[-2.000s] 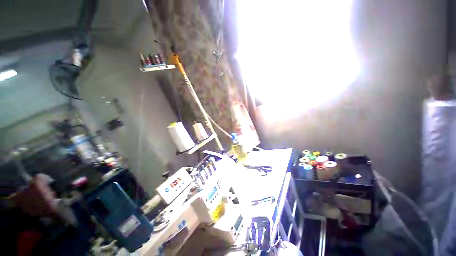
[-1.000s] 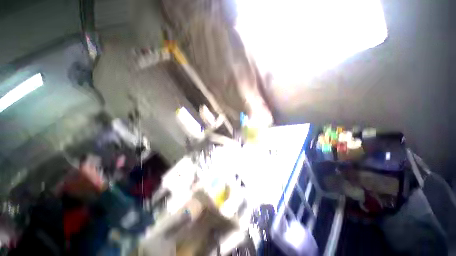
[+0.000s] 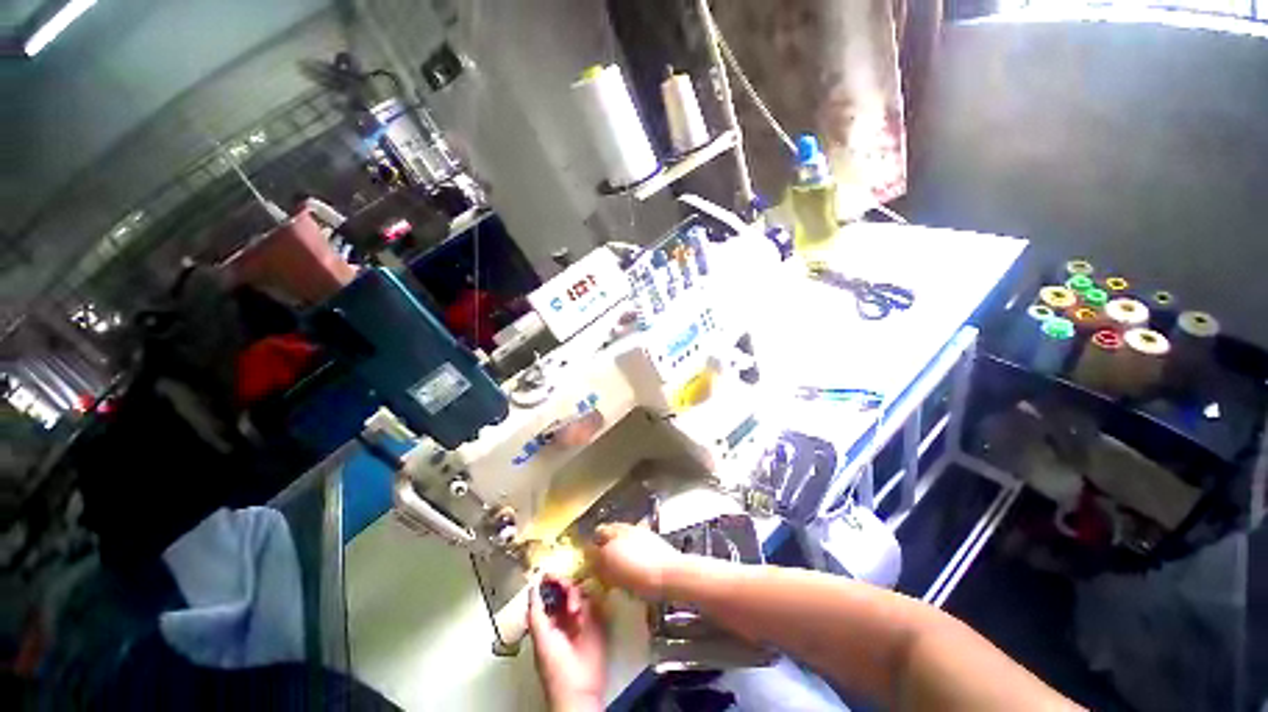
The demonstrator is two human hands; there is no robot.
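The white sewing machine [image 3: 556, 442] stands on the pale table, its needle area [image 3: 551, 554] lit yellow by a lamp. My left hand [image 3: 567, 651] is just in front of the needle area, with a small dark part [image 3: 554, 597] between its fingertips; what it is cannot be told. My right hand [image 3: 633, 559] reaches in from the right, its bent fingers beside the needle area; whether they hold anything cannot be seen. A shiny metal plate [image 3: 712, 536] lies right of the needle, partly behind my right forearm.
A dark small-parts tray [image 3: 798, 473], slim blue tool [image 3: 839, 397], scissors [image 3: 879, 295] and oil bottle [image 3: 812, 209] are on the table. White cones [image 3: 612, 128] stand behind the machine. Coloured spools [image 3: 1106, 338] sit on the right cart. Light cloth [image 3: 234, 591] lies at left.
The view has swung down from the window to the machine and is sharper. Both hands, out of the picture before, are now at the needle area.
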